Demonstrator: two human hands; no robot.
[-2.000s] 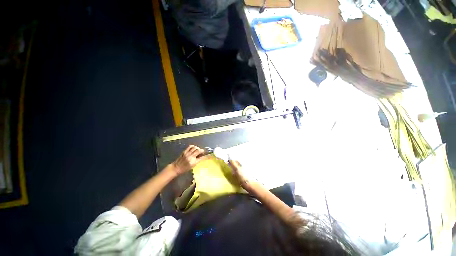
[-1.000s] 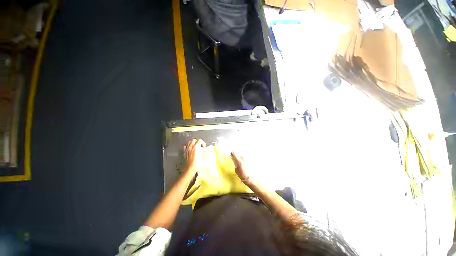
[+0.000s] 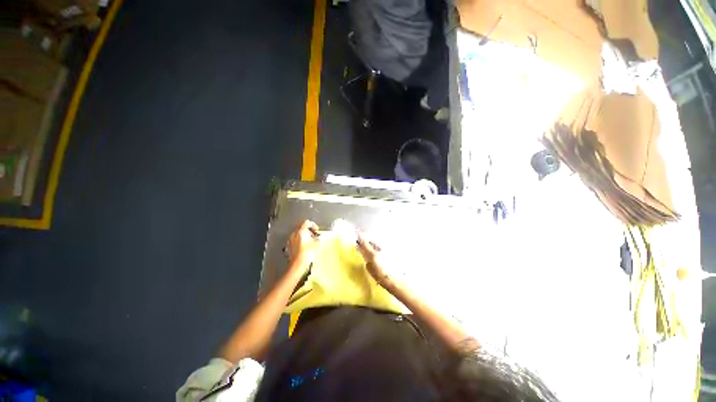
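A floppy bright yellow panel (image 3: 337, 276) lies on the dark work board (image 3: 276, 235), in front of my body. My left hand (image 3: 301, 242) is at its upper left corner, with the fingers curled over the edge. My right hand (image 3: 372, 257) is at its upper right side, with the thumb and fingers at the edge. The far edge of the panel between my hands is washed out by glare. A dark folded edge shows at the panel's left side, below my left hand.
Beyond the board are a pale bar (image 3: 365, 183) and a tape roll (image 3: 424, 188). A seated person in grey (image 3: 396, 35) is at the far side. The white bench (image 3: 542, 290) at right holds brown panels (image 3: 628, 141), yellow strips (image 3: 650, 290) and a black round spool (image 3: 545, 162).
The view has turned, so the scene sits further right and lower. My left hand has moved from the panel's top middle to its upper left corner. The dark fold at left shows less.
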